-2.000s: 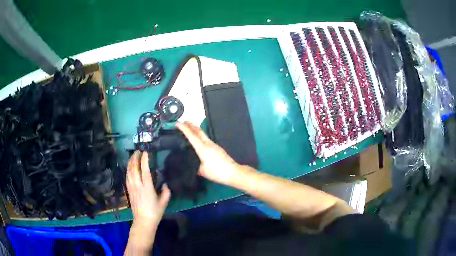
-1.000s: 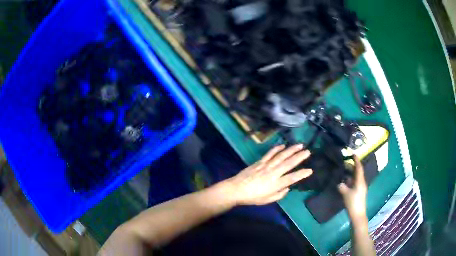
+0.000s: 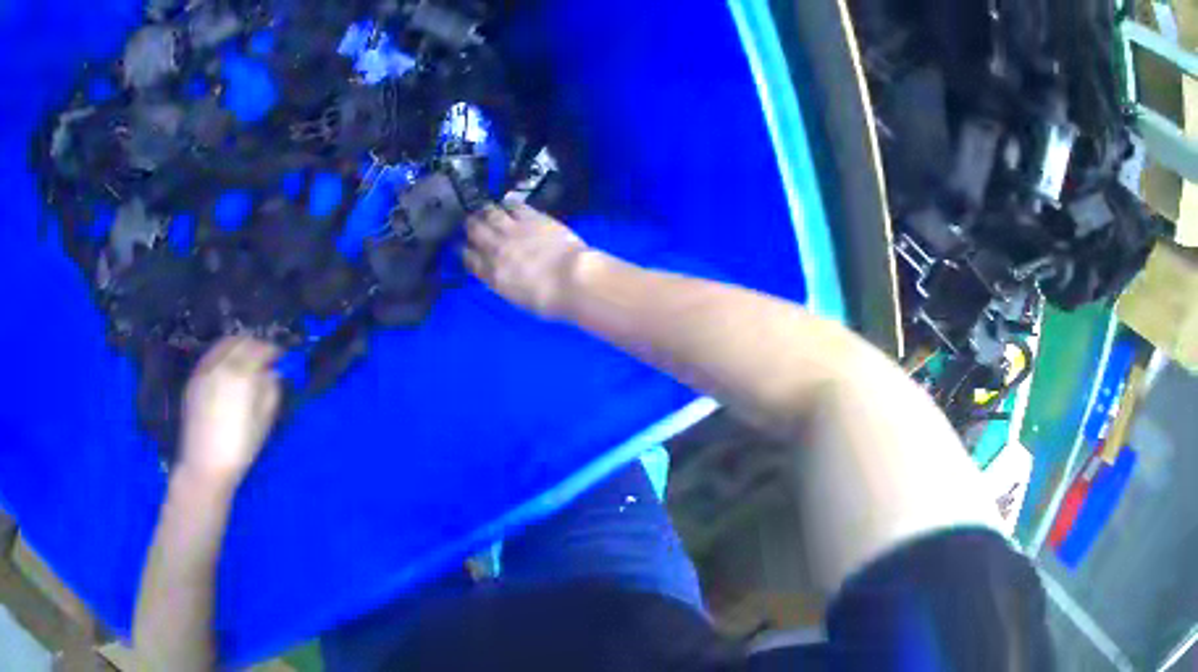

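A large blue bin point(image 3: 644, 145) fills the left and middle of the view. A heap of black and grey plastic parts point(image 3: 197, 282) lies in it. My left hand point(image 3: 234, 400) is at the near edge of the heap, fingers down against the parts. My right hand point(image 3: 528, 260) is at the right side of the heap, its fingertips at a dark part with a silvery piece. Both hands are blurred and their fingertips are partly hidden, so I cannot tell whether either grips a part.
To the right of the bin stands a cardboard box point(image 3: 867, 171) heaped with black housings point(image 3: 985, 131). Beyond it is a strip of green bench point(image 3: 1062, 344) with a white tray corner point(image 3: 1005, 483). Red and blue objects lie at the far right.
The view has swung left from the bench to the blue bin. Both hands have left the black parts on the bench and are now inside the bin at the heap.
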